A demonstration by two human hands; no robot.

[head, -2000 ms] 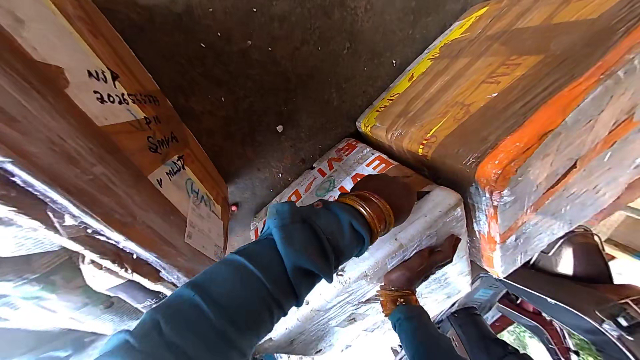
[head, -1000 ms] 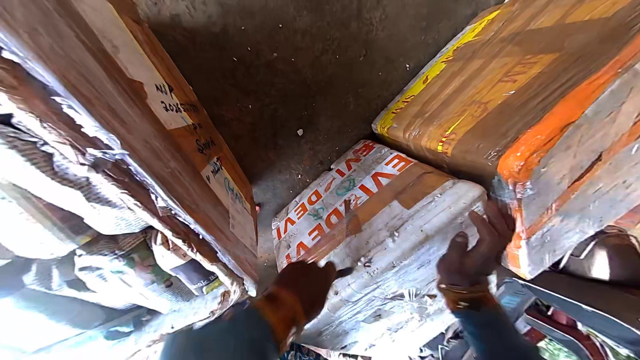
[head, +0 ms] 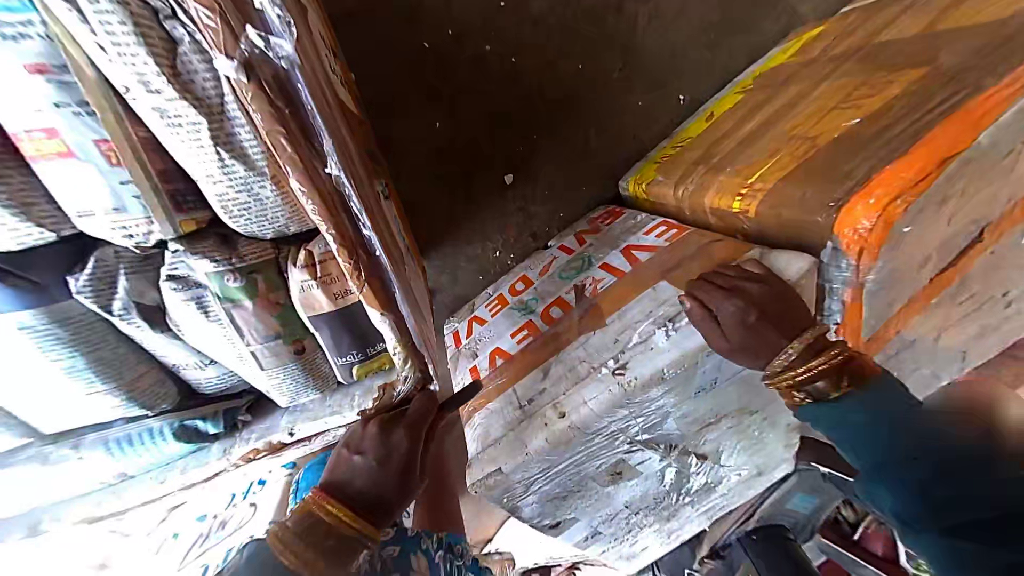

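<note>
A wrapped carton (head: pixel 632 392) with red lettering and brown tape stands in the middle, its near side covered in scuffed white plastic. My left hand (head: pixel 388 456) is closed around a dark, thin, flat-looking tool (head: pixel 462 396), whose end sticks out toward the carton's left edge; its kind is unclear. That hand is at the lower corner of an open carton (head: pixel 396 232) on the left. My right hand (head: pixel 744 316), with gold-coloured bangles at the wrist, lies on the wrapped carton near its right end, fingers curled over the brown tape; whether they pinch anything is hidden.
Newspaper-wrapped bundles (head: pixel 240 296) fill the open left carton. A large carton (head: pixel 800 152) with brown, yellow and orange tape touches the wrapped carton at upper right. Dark floor (head: pixel 520 104) shows between the cartons. A bag or similar dark things lie at bottom right.
My left hand has moved from over the wrapped carton to the left carton's corner. My right hand has moved up the wrapped carton onto its tape. The view has swung left.
</note>
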